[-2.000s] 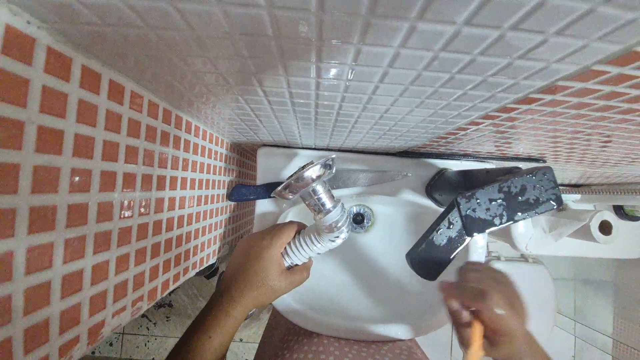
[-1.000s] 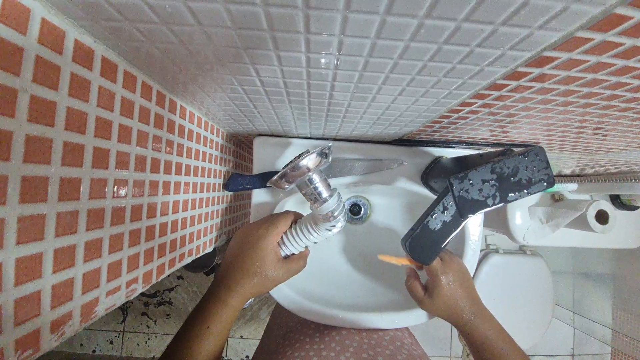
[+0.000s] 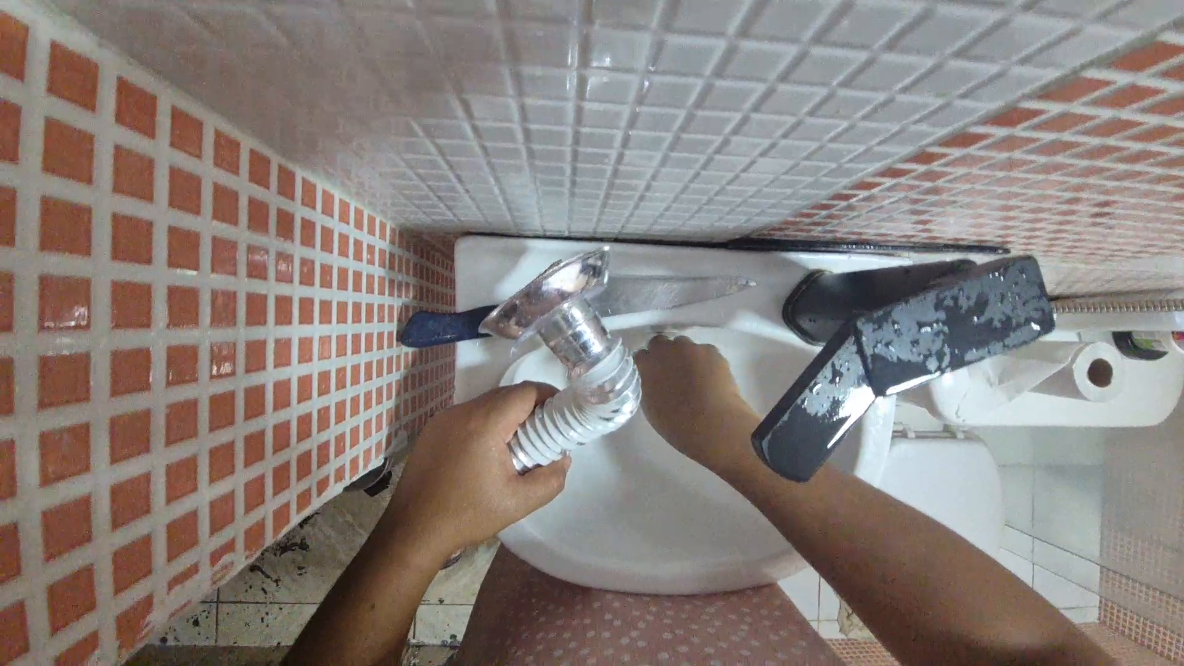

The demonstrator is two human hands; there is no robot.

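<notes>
My left hand (image 3: 490, 462) grips the ribbed lower part of a flexible chrome-and-white drain pipe (image 3: 578, 412), held up over the white ceramic washbasin (image 3: 684, 536). The pipe bends upward to a shiny metal flange (image 3: 555, 296) at its top end. Inside the basin, to the right of the pipe, my right hand (image 3: 684, 393) is low with its fingers curled, near where the drain opening was visible; whether it holds anything is hidden. A knife with a dark blue handle (image 3: 439, 326) lies on the rear ledge behind the flange.
A black faucet (image 3: 953, 324) with peeling finish rises at the basin's right and reaches over my right forearm. Tiled walls stand behind and at the left. Beyond the basin are a toilet (image 3: 943, 481) and a paper roll (image 3: 1096, 372) on the cistern lid.
My right hand, earlier holding an orange object beside the faucet, has moved left and down into the basin. The orange object and the drain opening are now out of sight. My left hand still holds the pipe.
</notes>
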